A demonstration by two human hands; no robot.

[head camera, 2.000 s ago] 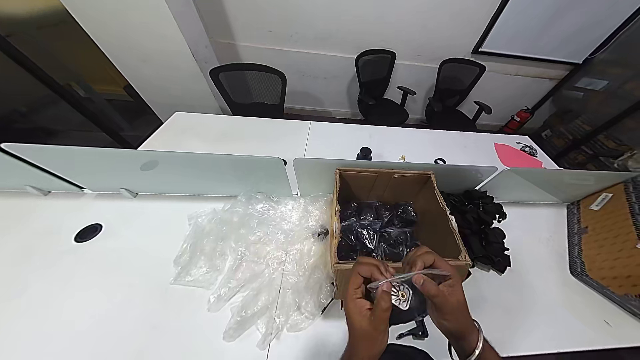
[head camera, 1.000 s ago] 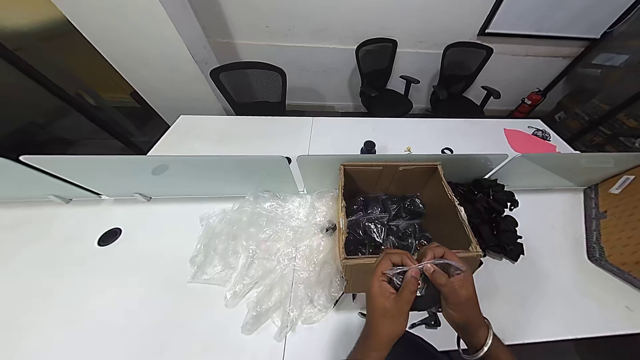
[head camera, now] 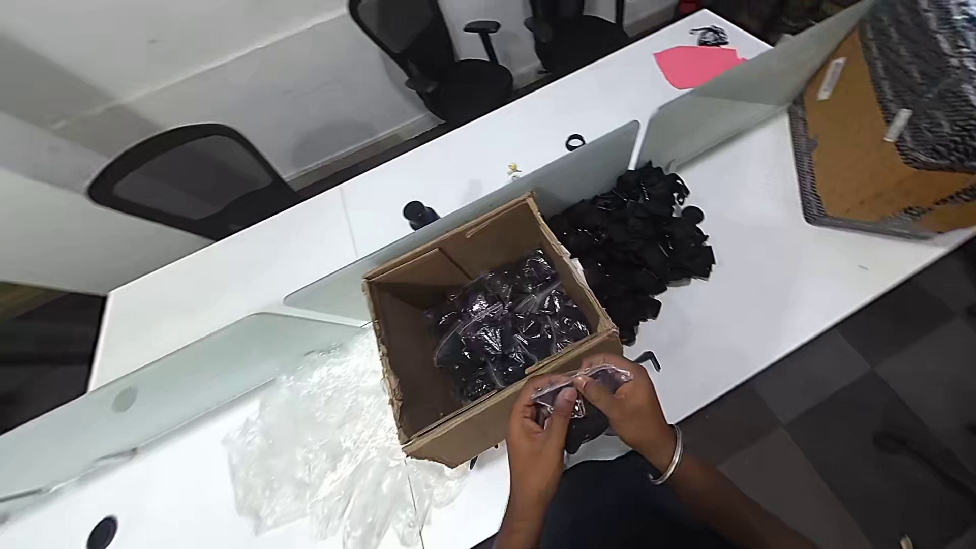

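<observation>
My left hand (head camera: 543, 427) and my right hand (head camera: 621, 400) pinch the top edge of a clear plastic bag (head camera: 581, 381), close to the near side of an open cardboard box (head camera: 473, 438). Something dark hangs below my fingers, partly hidden by them. Several clear bags with dark contents (head camera: 496, 328) lie inside the box. Left of the box spreads a heap of clear plastic bags (head camera: 320, 450). A pile of black items (head camera: 640, 244) rests against the box's right side; what they are is unclear.
Low frosted glass partitions (head camera: 740, 99) run behind the box. Beyond them, a white desk (head camera: 305, 236) holds a black cylindrical object (head camera: 419, 215), a black ring (head camera: 575, 142) and a pink sheet (head camera: 694, 65). A large brown panel with patterned edging (head camera: 846, 152) is at right.
The view has turned and moved closer. Both hands still hold the bag's top edge beside the box, as in the earlier frames.
</observation>
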